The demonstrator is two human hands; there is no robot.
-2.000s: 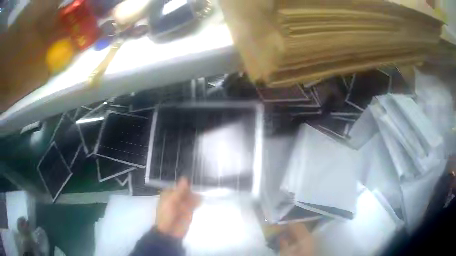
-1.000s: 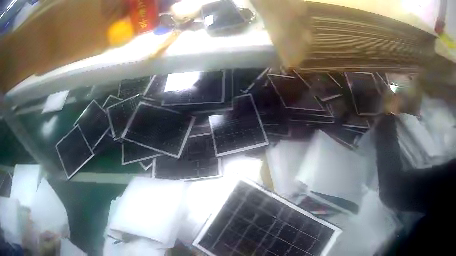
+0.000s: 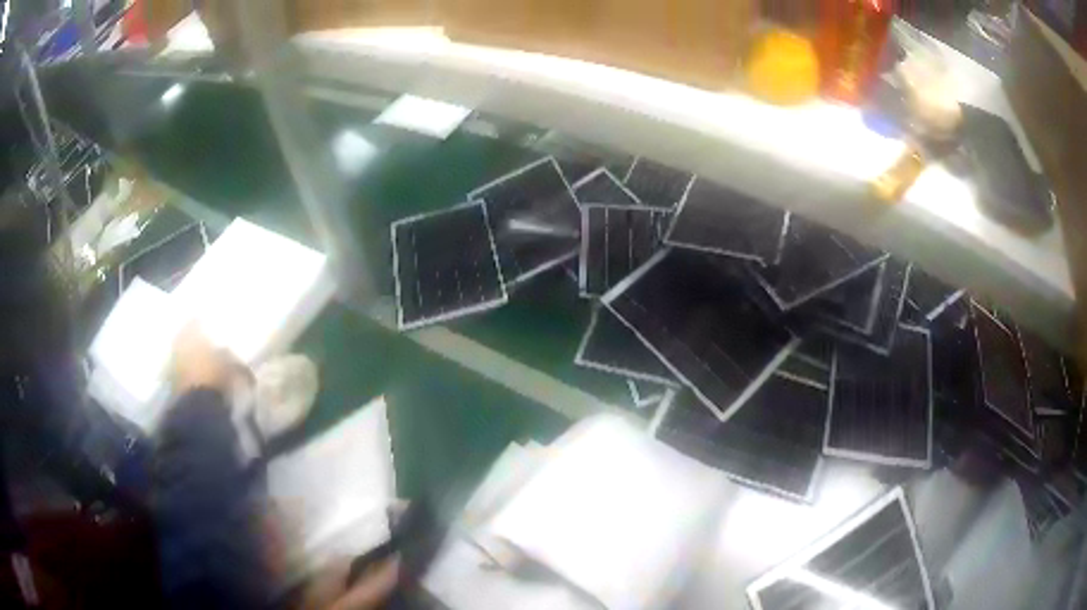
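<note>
A stack of white sleeves (image 3: 614, 512) lies at the lower middle, glaring bright. A small skin-coloured patch, possibly fingertips of my left hand (image 3: 507, 555), shows at its lower-left edge; I cannot tell its grip. My right hand is not in view. A glossy black panel with a white border (image 3: 852, 566) lies tilted at the lower right, cut off by the frame's edge, with bright reflections. Loose black panels (image 3: 703, 328) overlap in a heap below the shelf. One panel (image 3: 449, 263) lies at the heap's left end on the green top.
At left, a dark blue sleeve (image 3: 203, 477), seemingly another person's, leads to a hand at white packets (image 3: 256, 286). Another blurred hand (image 3: 358, 584) is at the bottom. The white shelf (image 3: 668, 107) holds a yellow-orange object (image 3: 781, 66), a red can (image 3: 852, 48) and a dark case (image 3: 1007, 167).
The view has swung left, so the shelf and heap sit further right. My right arm has left the picture. The large tilted panel is now at the lower right, mostly cut off.
</note>
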